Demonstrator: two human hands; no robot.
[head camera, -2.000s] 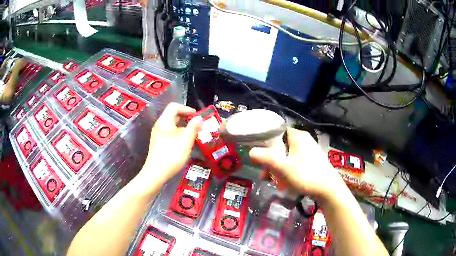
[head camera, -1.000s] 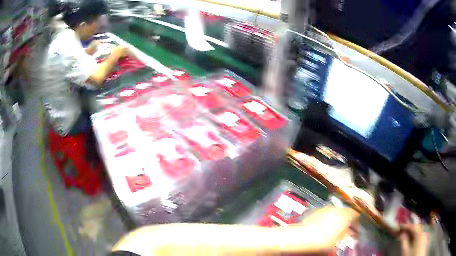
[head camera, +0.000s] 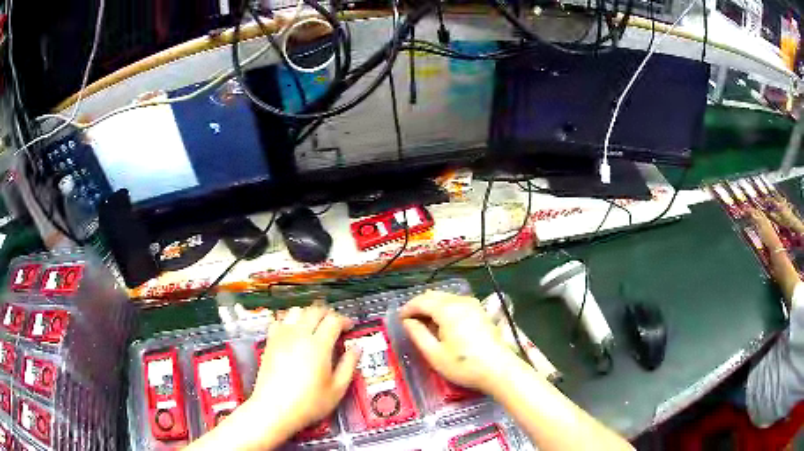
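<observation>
A clear plastic blister tray (head camera: 139, 388) lies in front of me with red handheld devices in its pockets. One red device (head camera: 377, 379) lies face up between my hands, its dark ring towards me. My left hand (head camera: 304, 365) is over the tray, its thumb at that device's left edge, and covers part of the devices beneath. My right hand (head camera: 458, 339) is over the pocket to the right, thumb and fingers apart, partly hiding another red device (head camera: 448, 388). No device is seen lifted.
A barcode scanner (head camera: 577, 304) and a black mouse (head camera: 646, 333) lie right of the tray. Stacked trays (head camera: 88, 352) stand at left. A spare red device (head camera: 392, 227) lies below the monitors (head camera: 599, 110). Cables hang ahead. Another person's hands (head camera: 771, 220) are at far right.
The view has swung left, then back right. My left hand no longer holds up the red device and my right hand no longer holds the scanner; both are now over the tray.
</observation>
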